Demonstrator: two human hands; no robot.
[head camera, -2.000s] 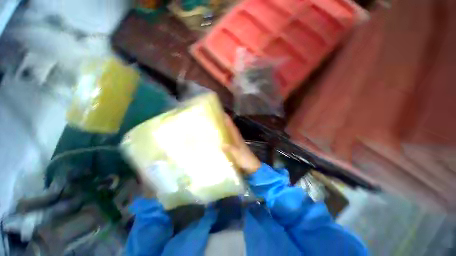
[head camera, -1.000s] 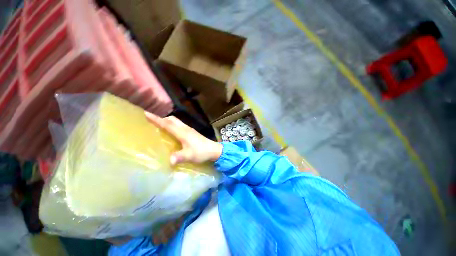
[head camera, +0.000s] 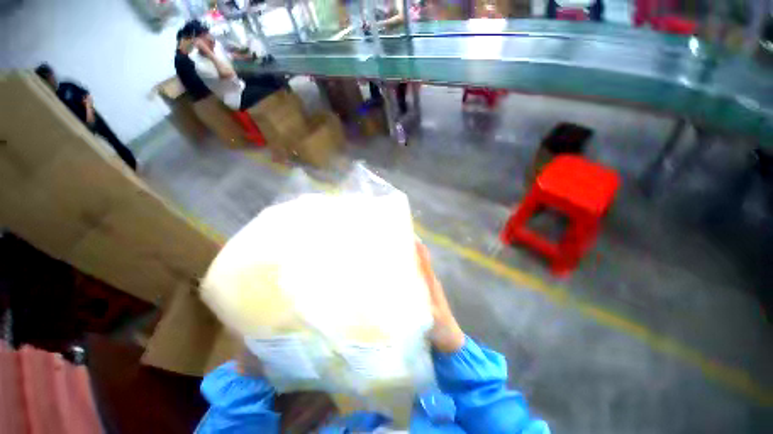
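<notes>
A large bagged pack (head camera: 326, 284) is held up in front of my body. It is a bulky, pale yellow block, very bright on top, in clear crinkly film with loose film at its far end and faint print near the lower edge. My right hand (head camera: 437, 301) grips its right side. My left hand (head camera: 249, 363) is at its lower left side, mostly hidden behind the pack, with the blue sleeve showing.
A red stool (head camera: 576, 191) stands on the grey floor beyond the yellow line. A green conveyor belt (head camera: 508, 66) crosses the back. A large brown carton (head camera: 93, 182) is at left, with pink trays (head camera: 47, 394) at lower left. People are at the far left.
The view has swung from the pink trays and open cartons to the floor and conveyor. The bagged pack has moved from the left to the middle, still held by both hands.
</notes>
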